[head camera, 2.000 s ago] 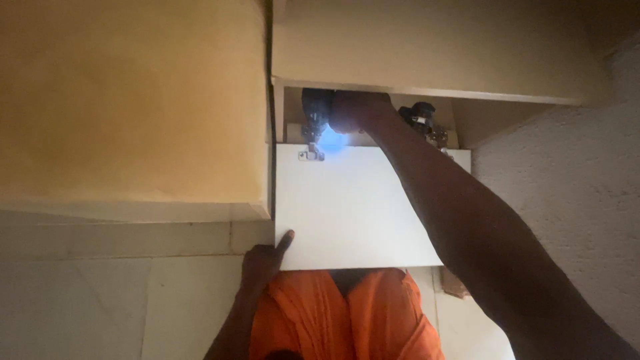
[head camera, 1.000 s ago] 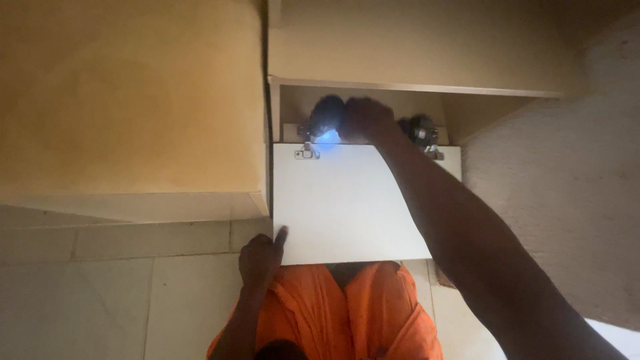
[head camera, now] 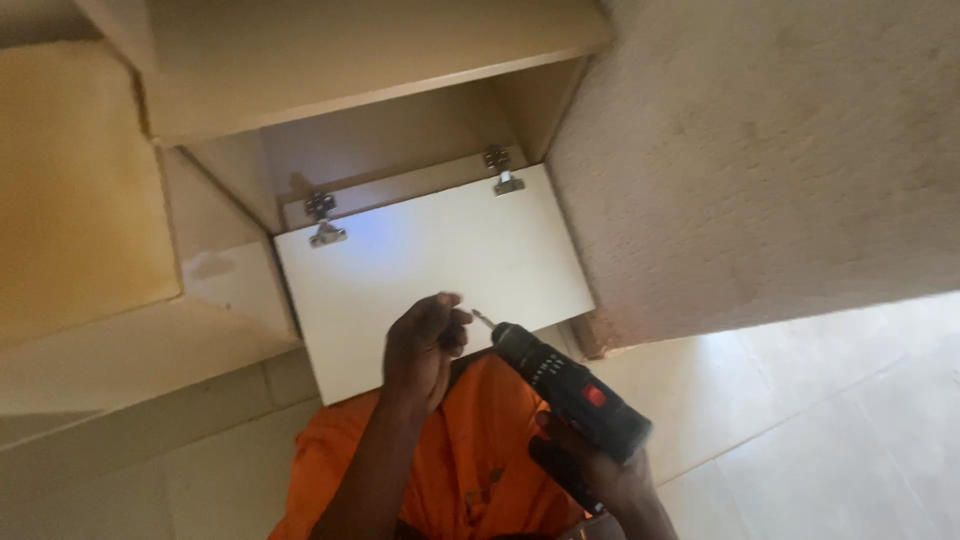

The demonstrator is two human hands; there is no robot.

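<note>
My right hand grips a dark cordless drill by its handle, the driver bit pointing up and left. Close to the bit's tip is my left hand, its fingers curled together over the lower part of the white door panel; whether a small thing is between them cannot be made out. Two metal cabinet hinges, one on the left and one on the right, join the panel's far edge to the cabinet. A bluish light spot falls on the panel beside the left hinge.
The open cabinet compartment lies beyond the panel, under a beige cabinet board. A rough wall rises on the right. Another yellowish panel stands at the left. Floor tiles show at the lower right.
My right hand has come back from the hinge area and now shows the drill. My left hand has left the panel's lower left edge and moved near the bit. The view has turned and shifted.
</note>
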